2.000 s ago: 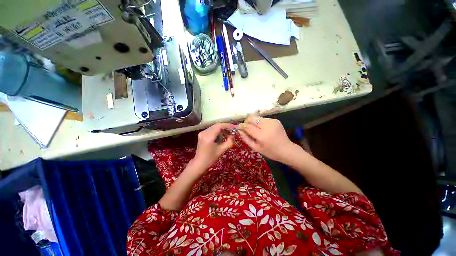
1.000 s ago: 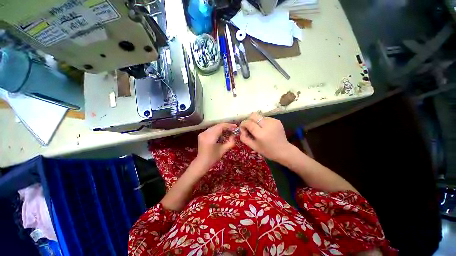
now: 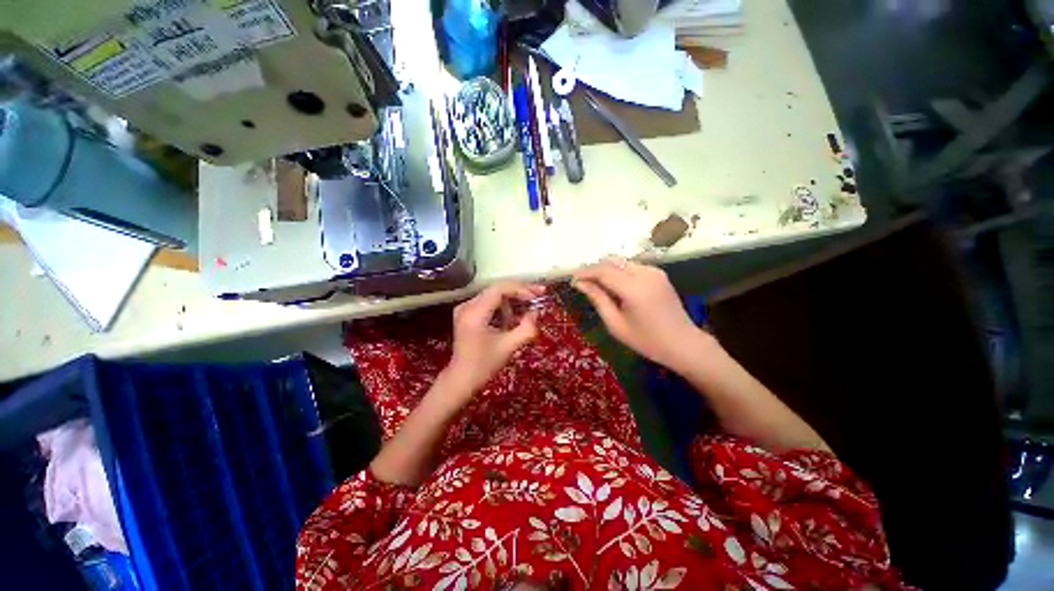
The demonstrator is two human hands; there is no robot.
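My left hand (image 3: pixel 491 331) is over my lap at the table's front edge. Its thumb and index finger are shut on a tiny, pale or metallic small machine part (image 3: pixel 539 303). My right hand (image 3: pixel 630 303) is just to the right, a small gap away, with thumb and fingertips pinched together. Whether a fine thread is between its fingertips is too small to tell. The sewing machine head (image 3: pixel 208 75) is at the upper left, above the shiny needle plate (image 3: pixel 381 219).
A round dish of metal items (image 3: pixel 484 125), a blue pen (image 3: pixel 527 148) and a slim metal tool (image 3: pixel 630 139) lie on the cream table (image 3: pixel 740 191). A light blue flask (image 3: pixel 87 173) is left of the machine. A blue crate (image 3: pixel 208 462) stands at lower left.
My right hand has moved a little right and up, away from my left hand; the fingertips were together before. My left hand has hardly moved. The view has shifted slightly.
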